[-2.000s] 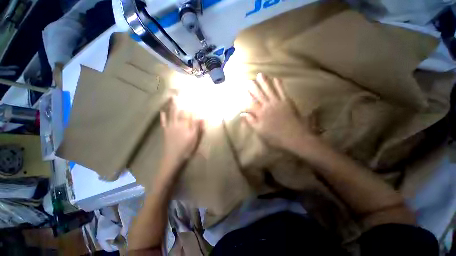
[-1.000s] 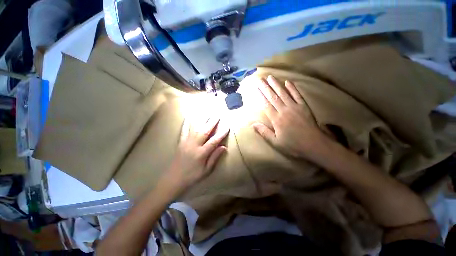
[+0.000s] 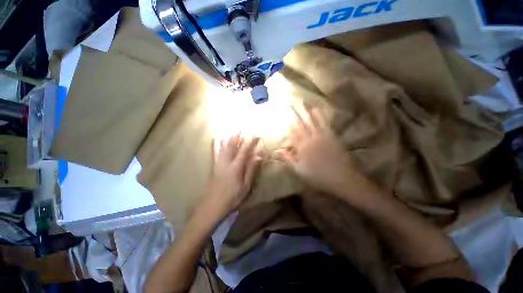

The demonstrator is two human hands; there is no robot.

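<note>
Tan garment panels point(image 3: 189, 166) lie under the sewing machine head point(image 3: 260, 86) and spread to both sides. My left hand point(image 3: 232, 166) lies on the cloth below the bright spot, fingers apart, pointing toward the needle area. My right hand point(image 3: 312, 150) is on the cloth right of it, slightly blurred, with thumb and fingers spread; small creases show between the hands. Glare hides the presser foot, the needle and some fingertips. Neither hand visibly pinches the cloth.
The white machine arm point(image 3: 424, 17) with JACK lettering crosses the top. The white table point(image 3: 103, 197) shows at left, with blue tape point(image 3: 62, 103) on its edge. Bunched tan cloth point(image 3: 413, 126) lies at right. White cloth pieces point(image 3: 137, 246) hang below the table edge.
The tan cloth has shifted away from me toward the machine and lies more bunched at right. The long seam line below the needle no longer shows. My hands remain on the cloth, closer together.
</note>
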